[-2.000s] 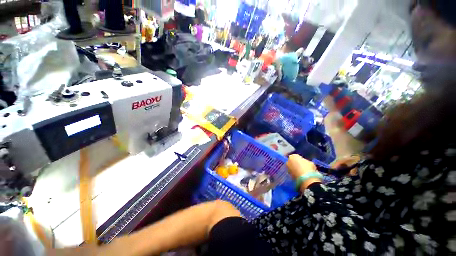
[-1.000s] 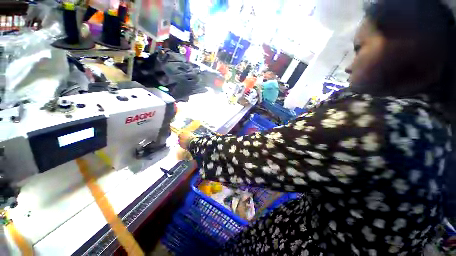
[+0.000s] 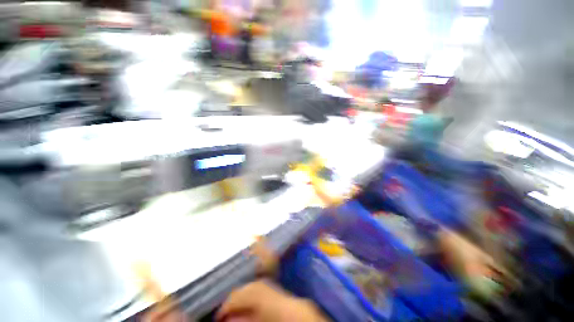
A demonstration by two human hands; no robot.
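Observation:
The view is heavily blurred. The white sewing machine (image 3: 277, 160) with its dark panel and lit screen stands left of centre. Orange tape shows as a faint streak below the panel and as short blurred pieces near the table's front edge (image 3: 217, 277). My right hand (image 3: 270, 303) is at the bottom centre, blurred and cut off by the edge; whether it holds anything cannot be told. A skin-toned or orange blur at the bottom edge, left of it, may be my left hand or tape. The needle area cannot be made out.
A yellow packet (image 3: 311, 173) lies at the table's right end. Blue baskets (image 3: 371, 251) stand right of the table, one holding yellow and pale items. Another person's hand (image 3: 469, 255) is over the baskets at right. A dark heap (image 3: 308, 97) lies behind the machine.
The view has swung, so the machine appears further right. The person in the floral top has mostly left the picture. My right hand now shows at the bottom centre.

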